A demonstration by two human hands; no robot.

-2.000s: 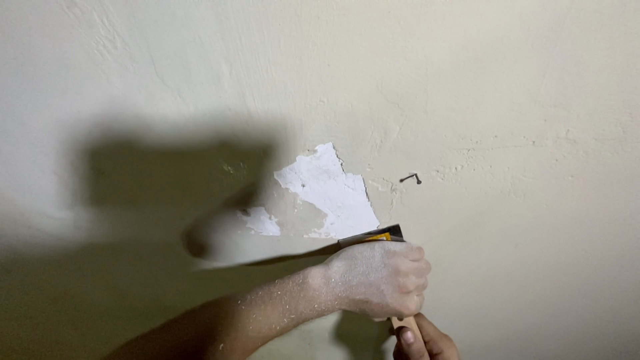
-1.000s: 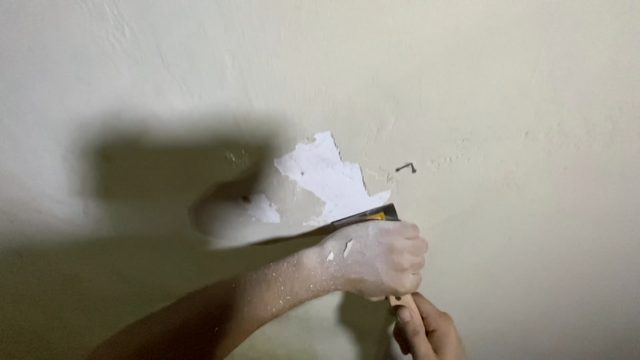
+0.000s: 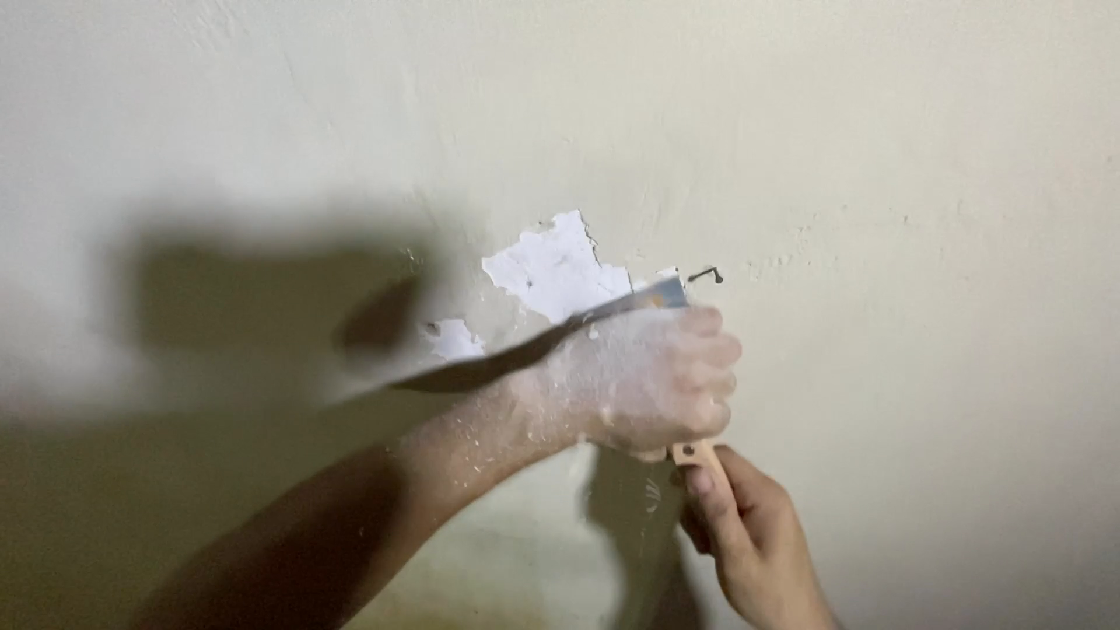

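Observation:
My left hand (image 3: 647,376), dusted white, is closed around the upper part of a scraper (image 3: 669,296) with a metal blade and a pale wooden handle. Just below it, my right hand (image 3: 752,525) grips the lower end of that handle, thumb along the wood. The blade lies against the painted wall (image 3: 875,394) at the lower right of an irregular white patch (image 3: 560,267) where the paint is off. White flakes cling to my left wrist and forearm. My left hand hides much of the scraper.
A bent nail (image 3: 707,274) sticks out of the wall just right of the blade. A smaller white patch (image 3: 457,339) shows at the lower left. Dark shadows fall across the left side and below my hands. Small rough marks run along the wall to the right.
The bare white area now reaches further right, close to the bent nail. Both hands and the scraper have shifted up relative to the nail since the first frame. Larger flakes on my left hand have gone.

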